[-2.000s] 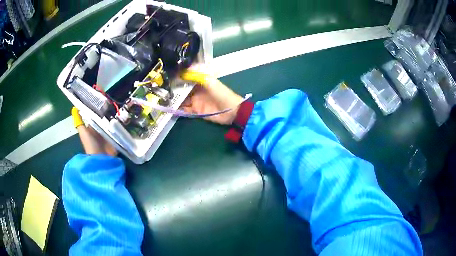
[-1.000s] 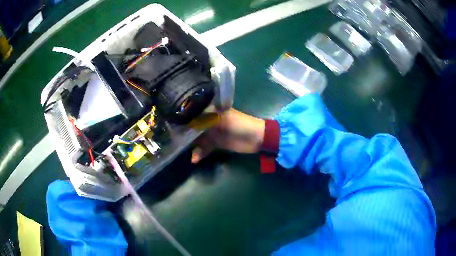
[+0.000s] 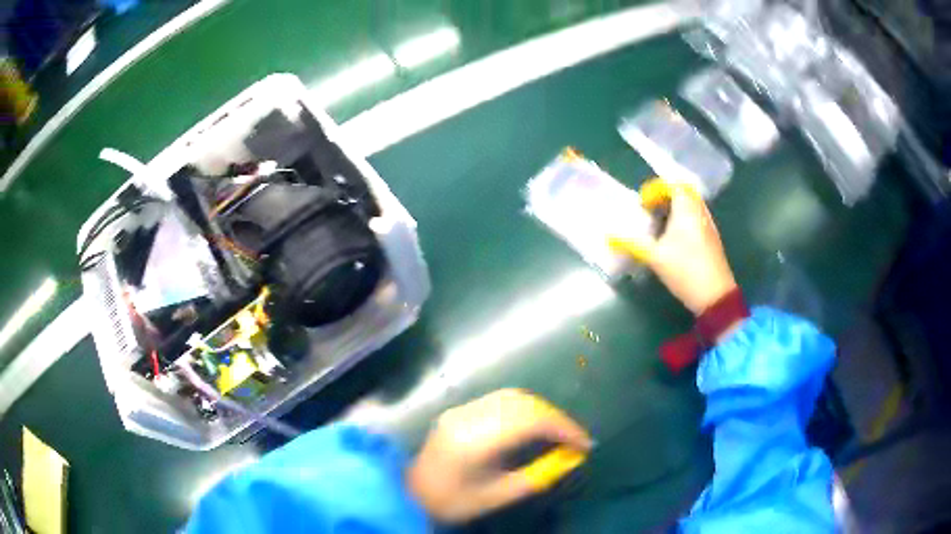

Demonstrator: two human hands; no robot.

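Note:
The white projector housing (image 3: 407, 261) sits open side up on the green bench at the left. It shows a black round lens (image 3: 332, 273), a bright mirror face (image 3: 177, 256) and a yellow-green board (image 3: 242, 365). My right hand (image 3: 690, 245), with yellow finger cots and a dark red wrist band, is at the near right end of the nearest stack of bagged optical sheets (image 3: 584, 209). Finger and thumb are at its edges; blur hides whether they grip. My left hand (image 3: 501, 454) is low in the middle, fingers curved and apart, with nothing seen in it.
Two more bagged stacks lie beyond, one (image 3: 678, 151) partly behind my right fingers, the other (image 3: 732, 113) farther right. Crumpled clear sleeves (image 3: 813, 78) are heaped at the far right. A pale metal rail (image 3: 501, 75) crosses behind. A yellow pad (image 3: 44, 482) lies at the left edge.
My right hand has left the housing and moved right to the nearest stack. The housing now rests without my hands on it. My left hand has come into view at the lower middle.

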